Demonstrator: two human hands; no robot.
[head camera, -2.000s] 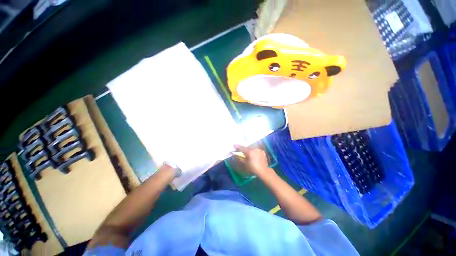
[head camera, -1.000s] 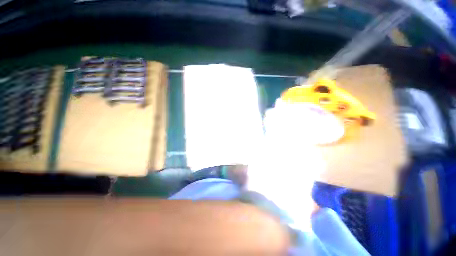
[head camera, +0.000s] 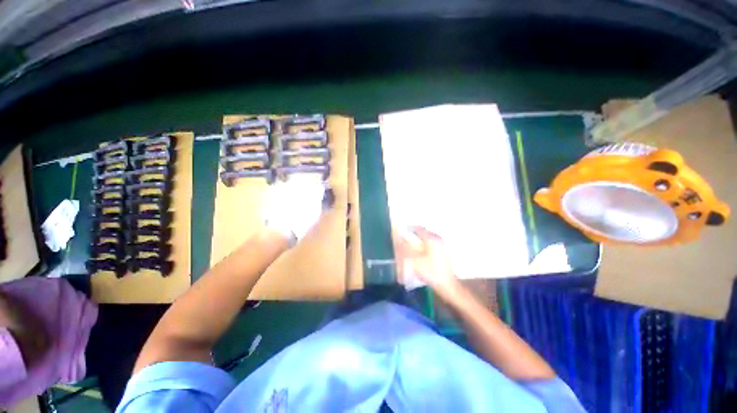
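Dark bracket-shaped parts (head camera: 302, 151) lie in two columns on the far half of a tan cardboard pad (head camera: 242, 258). My left hand (head camera: 295, 206), in a bright white glove, is over the near end of these columns. A dark part shows beside its fingers; glare hides whether it is gripped. A stack of white sheets (head camera: 452, 177) lies to the right of the pad, with no parts on it. My right hand (head camera: 424, 254), bare and blurred, is at the stack's near left corner. Its fingers look bent, but what they hold is unclear.
Another pad (head camera: 182, 282) with fuller rows of dark parts is at left, beside a person's pink sleeve (head camera: 61, 323). An orange tiger-face fan (head camera: 638, 198) stands right, by cardboard (head camera: 646, 282). Blue crates (head camera: 574, 347) are below. A white scrap (head camera: 549, 260) lies near the bench edge.
The view has swung left and levelled. My left hand has moved from the white sheets' near edge to the parts on the cardboard. My right hand is still near that edge, now at the left corner.
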